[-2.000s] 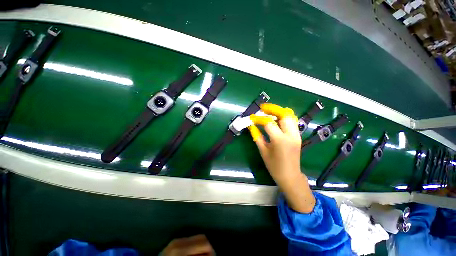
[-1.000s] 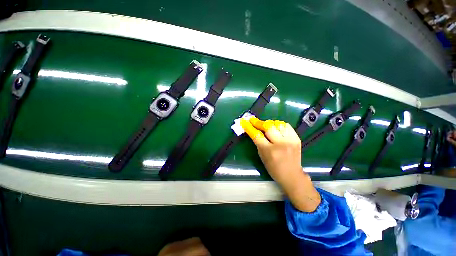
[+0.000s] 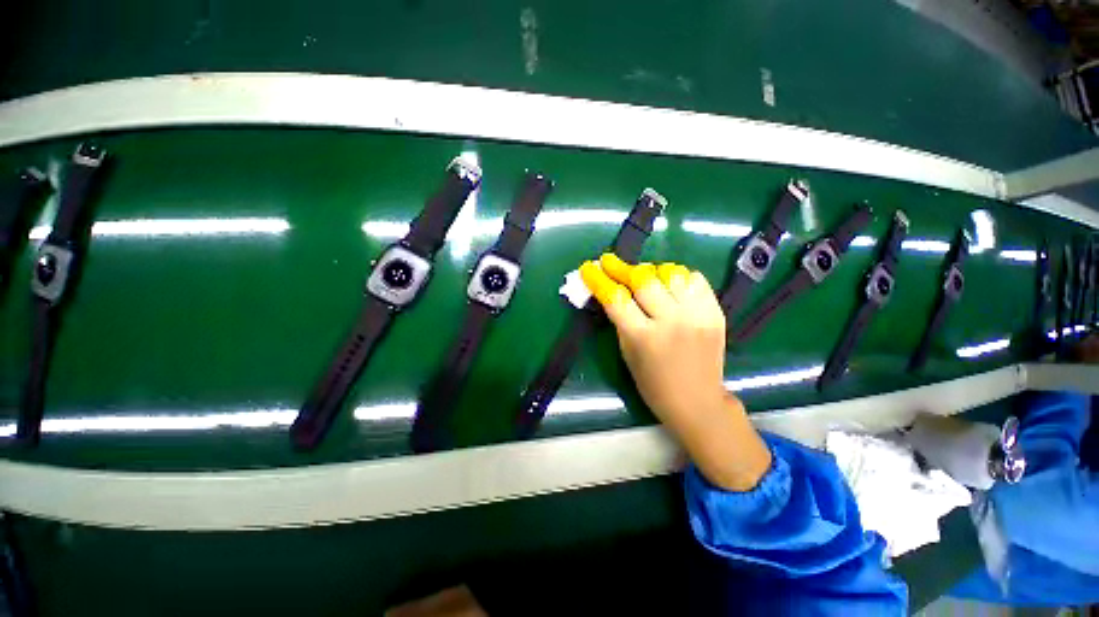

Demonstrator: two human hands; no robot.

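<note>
My right hand (image 3: 666, 331), with yellow-orange finger cots, pinches a small white wipe (image 3: 576, 289) over the case of a smartwatch (image 3: 557, 368). The hand and wipe hide that case; its black strap shows above and below. To its left lie two smartwatches back up, one with its grey case and round dark sensor (image 3: 493, 280) close by, the other (image 3: 398, 276) farther left. My left hand (image 3: 436, 603) is cut off by the bottom edge; only a bare part shows, and its fingers cannot be made out.
More smartwatches lie along the green belt, at far left (image 3: 52, 272) and to the right (image 3: 757, 258). Whitish rails (image 3: 579, 451) edge the belt. A white pack of wipes (image 3: 894, 488) and a whitish bottle with a shiny top (image 3: 961, 451) are at lower right, beside another person's blue sleeve.
The view has shifted, so the rails sit lower at left. My right hand has come down onto the watch case with the wipe and remains there. My left hand shows less.
</note>
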